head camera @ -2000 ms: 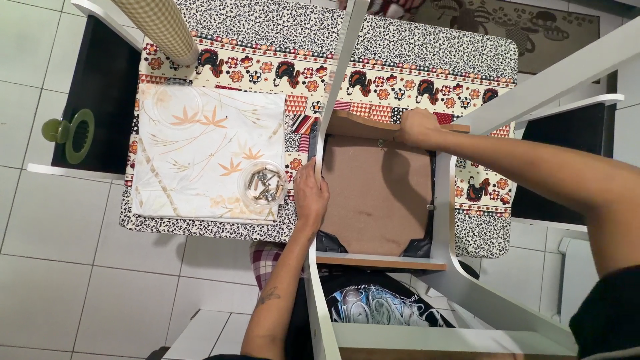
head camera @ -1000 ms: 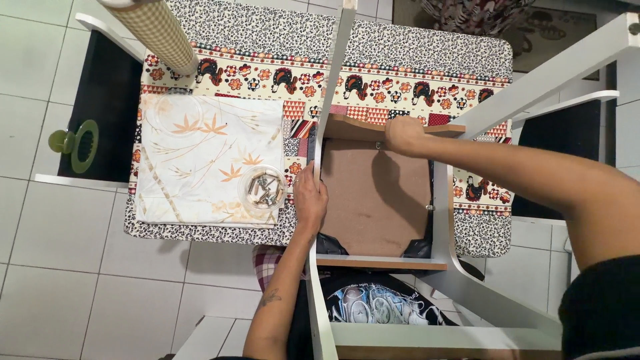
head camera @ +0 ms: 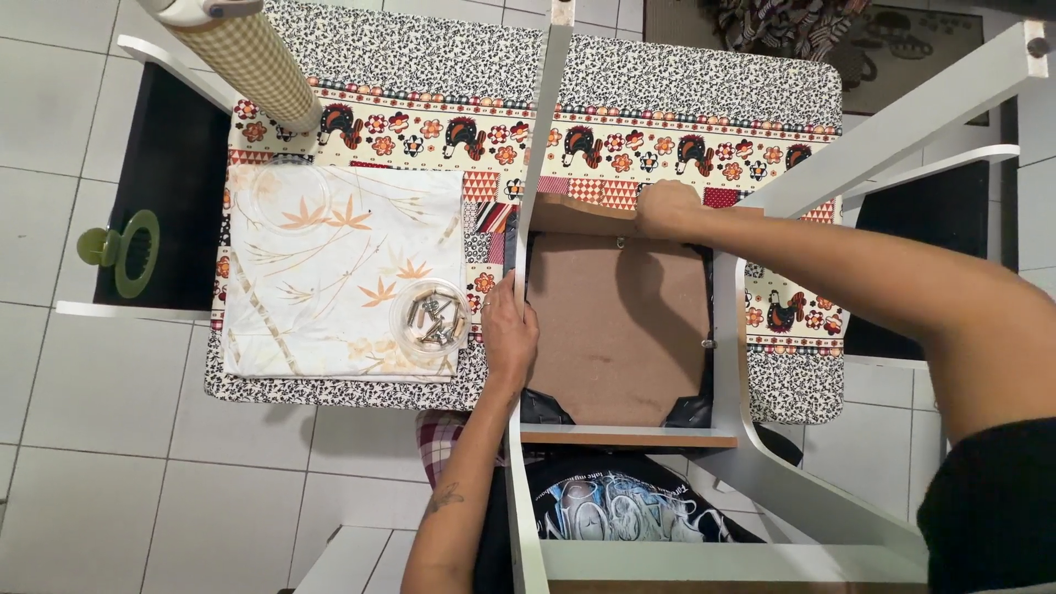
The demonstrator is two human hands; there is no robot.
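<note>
An upturned white wooden chair frame (head camera: 730,346) rests over the table, its legs pointing upward. Inside it lies the seat's brown underside panel (head camera: 615,330), with black upholstery folded at the corners. My left hand (head camera: 509,334) is closed around the frame's left side rail. My right hand (head camera: 667,210) grips the top edge of the curved wooden crosspiece (head camera: 582,216) at the far side of the seat; its fingertips are hidden behind it. Small metal brackets show at the panel's far and right edges. A clear round tub (head camera: 429,318) holds several screws and wooden dowels.
The tub and a clear lid (head camera: 290,195) sit on a folded white cloth (head camera: 346,272) over the patterned tablecloth (head camera: 701,74). A checked cylinder (head camera: 256,66) stands at the back left. Black-seated chairs (head camera: 165,181) flank the table, the left bearing a green ring-shaped object (head camera: 136,254).
My right hand has moved slightly left along the crosspiece since two seconds ago. My left hand stays on the side rail.
</note>
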